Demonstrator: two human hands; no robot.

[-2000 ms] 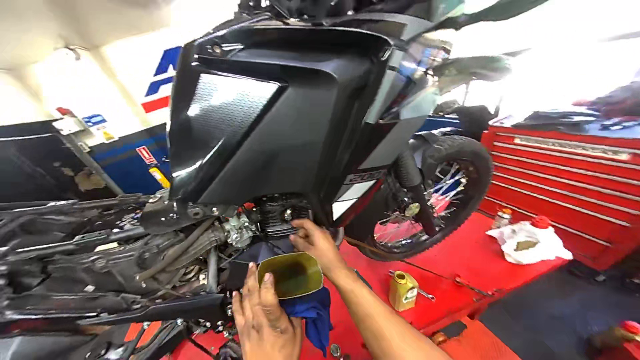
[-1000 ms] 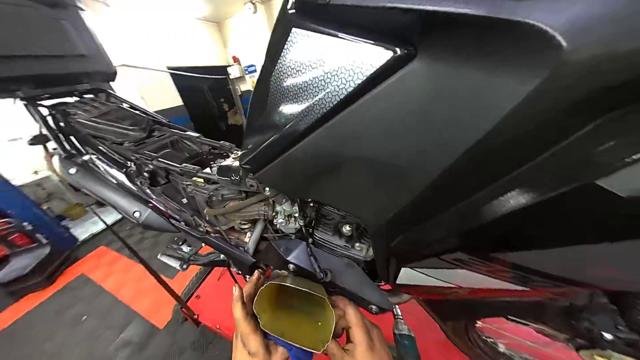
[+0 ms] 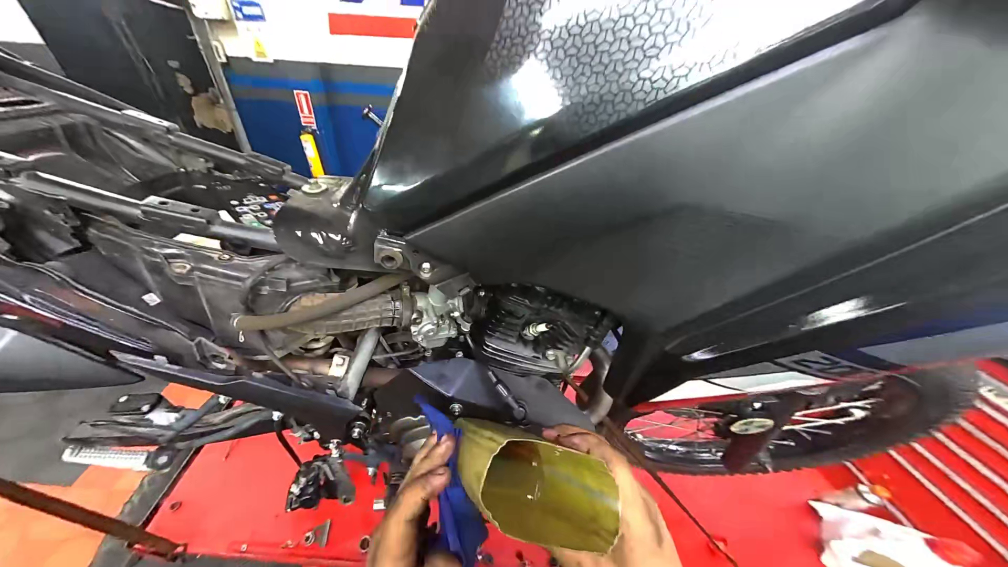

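Observation:
A cut-open, yellow-green plastic container (image 3: pixel 551 488) is held low in front of the motorcycle, its wide mouth facing me. My right hand (image 3: pixel 622 488) grips it from the right side, fingers over its upper edge. At its left is my left hand (image 3: pixel 413 500), with a blue cloth (image 3: pixel 457 512) between it and the container. Just above the container lies a dark engine-side cover (image 3: pixel 488 390). Higher up sit the finned cylinder head (image 3: pixel 528 327) with a spark plug (image 3: pixel 537 329), and the carburetor (image 3: pixel 435 316) to its left.
The black side fairing (image 3: pixel 669 205) overhangs the engine from the upper right. The bare rear frame (image 3: pixel 102 205) extends left. Below is a red lift platform (image 3: pixel 236 488) with a foot peg assembly (image 3: pixel 319 480). A spoked front wheel (image 3: pixel 756 429) and white cloth or bag (image 3: pixel 866 535) are at right.
The view has shifted strongly. Both hands remain around the container, whose mouth is now turned more to the right. More blue cloth shows at its left side than one second ago.

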